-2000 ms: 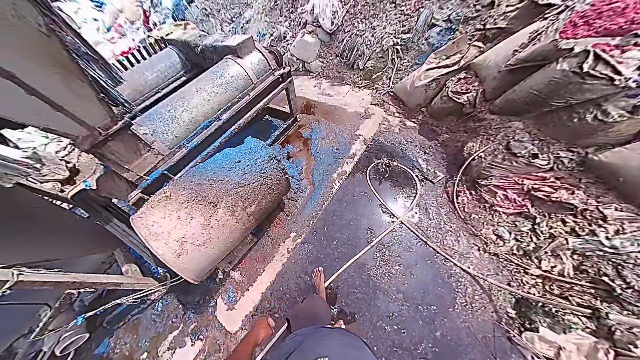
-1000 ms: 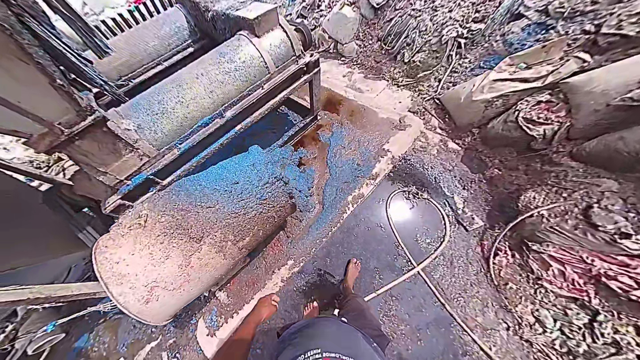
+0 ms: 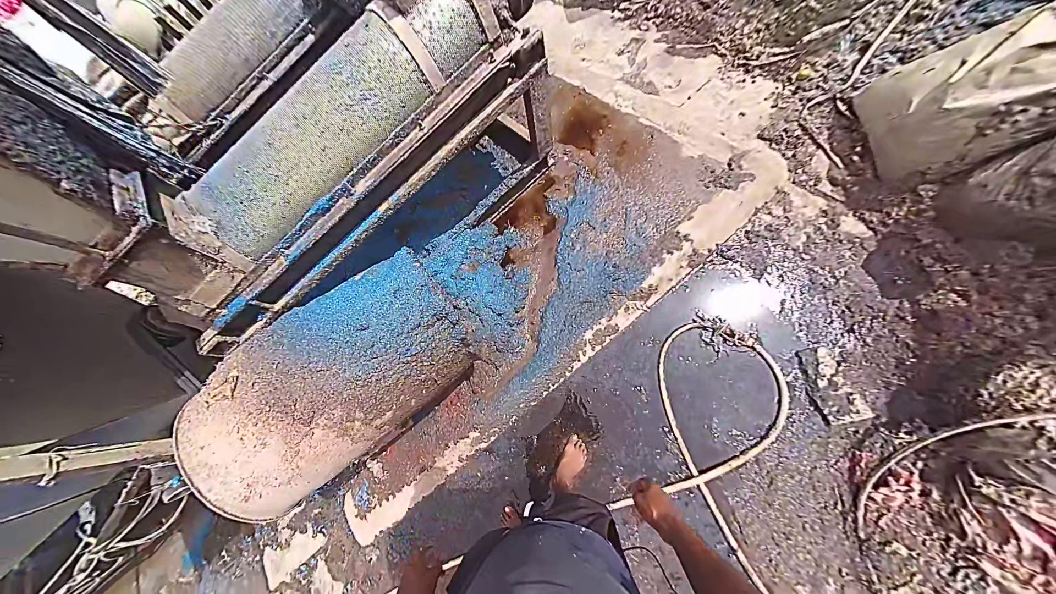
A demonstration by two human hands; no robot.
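Observation:
My right hand (image 3: 652, 502) is closed around a pale hose (image 3: 738, 454), to the right of my legs. The hose loops on the wet floor and passes in front of my body. At the lower edge, left of my legs, my left hand (image 3: 421, 569) is by the hose's other stretch; its fingers are blurred and their grip cannot be made out. Left of my feet lies a large trough-like container (image 3: 272, 429) heaped with blue and greyish granular material (image 3: 371, 322), which spreads onto the ledge beside it.
A perforated metal drum (image 3: 330, 132) lies in a rusty metal frame (image 3: 540, 107) at upper left. A low concrete edge (image 3: 643, 297) crosses the floor. Filled sacks (image 3: 949, 99) and piled waste (image 3: 973, 511) line the right side. Tangled cords (image 3: 124, 528) hang at lower left.
My right hand has come into view on the hose. My left hand, seen earlier beside the left leg, is now lower at the frame's edge. The view has moved closer to the trough.

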